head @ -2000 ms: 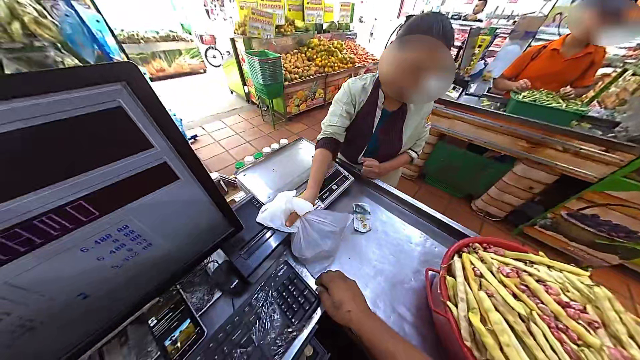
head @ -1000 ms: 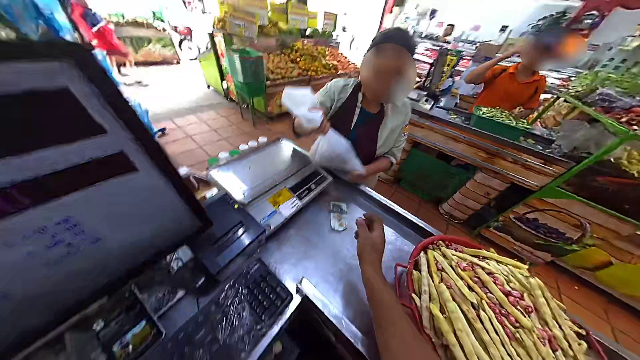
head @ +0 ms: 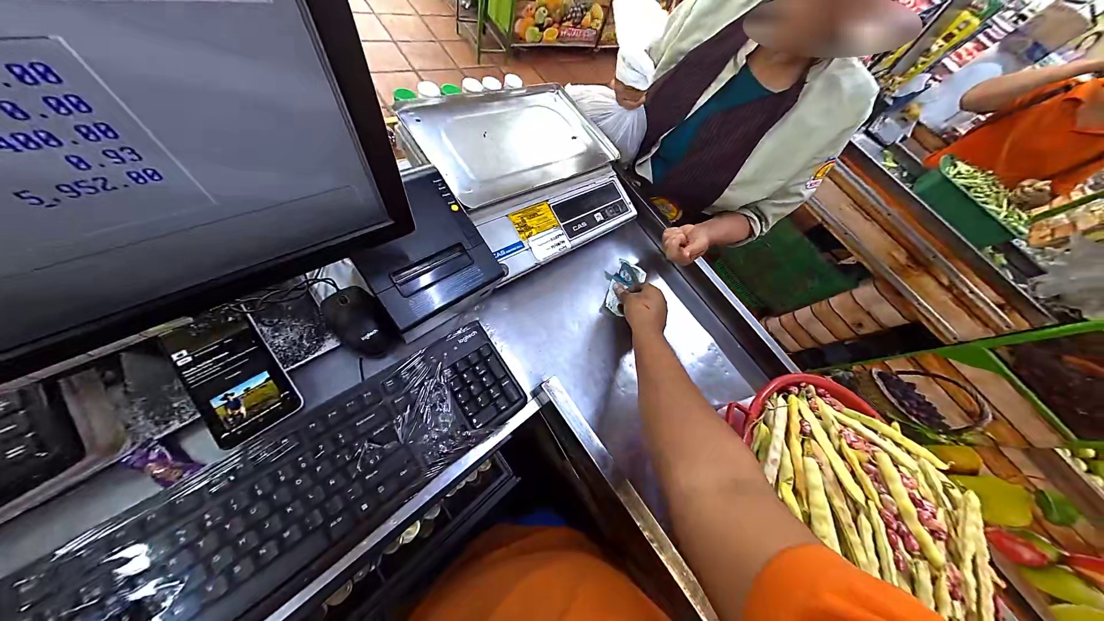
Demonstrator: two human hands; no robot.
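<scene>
My right hand (head: 642, 307) reaches over the metal counter (head: 552, 323) with its fingertips on a crumpled banknote (head: 623, 283). Whether the fingers have closed on the note cannot be made out. My left hand is out of view. Just beyond the note is a CAS weighing scale (head: 517, 142) with a bare metal pan. Across the counter stands a person in a light jacket, one fist (head: 686, 244) at the counter's edge and the other hand by a white plastic bag (head: 608, 116). To the right of my forearm sits a red basket (head: 798, 382) of bean pods.
A monitor (head: 345, 103) fills the upper left. Below it are a plastic-wrapped keyboard (head: 285, 483), a black mouse (head: 354, 319), a receipt printer (head: 431, 259) and a phone (head: 233, 379). An open cash drawer (head: 431, 526) lies under the counter edge. Produce stands are at the right.
My right hand has moved from beside the banknote onto it. The person opposite has lowered the white bag beside the scale. The view has tilted down toward the counter.
</scene>
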